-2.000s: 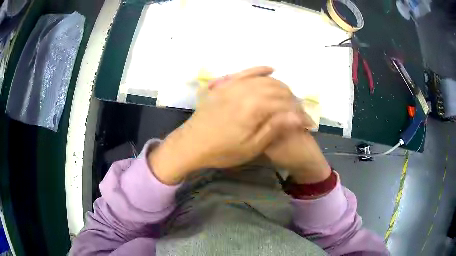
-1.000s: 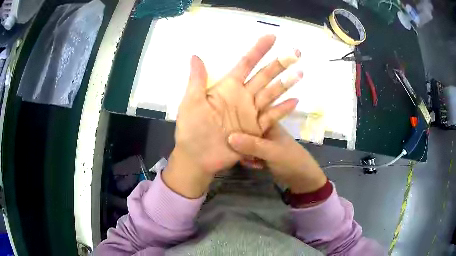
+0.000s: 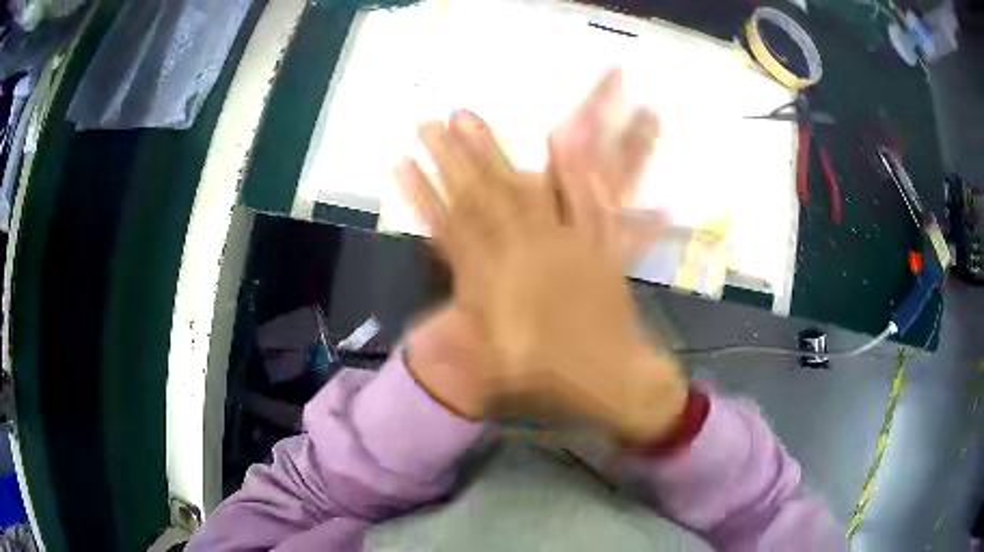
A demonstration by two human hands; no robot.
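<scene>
Both my hands are bare, blurred and crossed in the middle of the view. My right hand (image 3: 545, 286), with a dark red band at the wrist, lies across my left hand, back up, its blurred fingers spread toward the upper left. My left hand (image 3: 604, 151) is mostly hidden beneath it. Its fingers show at the upper right, spread and blurred. No object shows in either hand. The white work pad (image 3: 486, 54) lies behind and partly under the hands, with yellowish tape (image 3: 707, 253) near its lower right edge.
A masking tape roll (image 3: 804, 73), red-handled cutters (image 3: 829, 181) and a dark thin tool lie right of the pad. A blue-handled gun-like tool (image 3: 917, 302) with an orange trigger and pale cord lies at the mat's right edge. A translucent bag (image 3: 162, 65) lies upper left, beyond a pale rail (image 3: 205, 270).
One second ago my left palm faced up with fingers spread and my right hand gripped its edge; now my right hand covers it. The surroundings have shifted right in view.
</scene>
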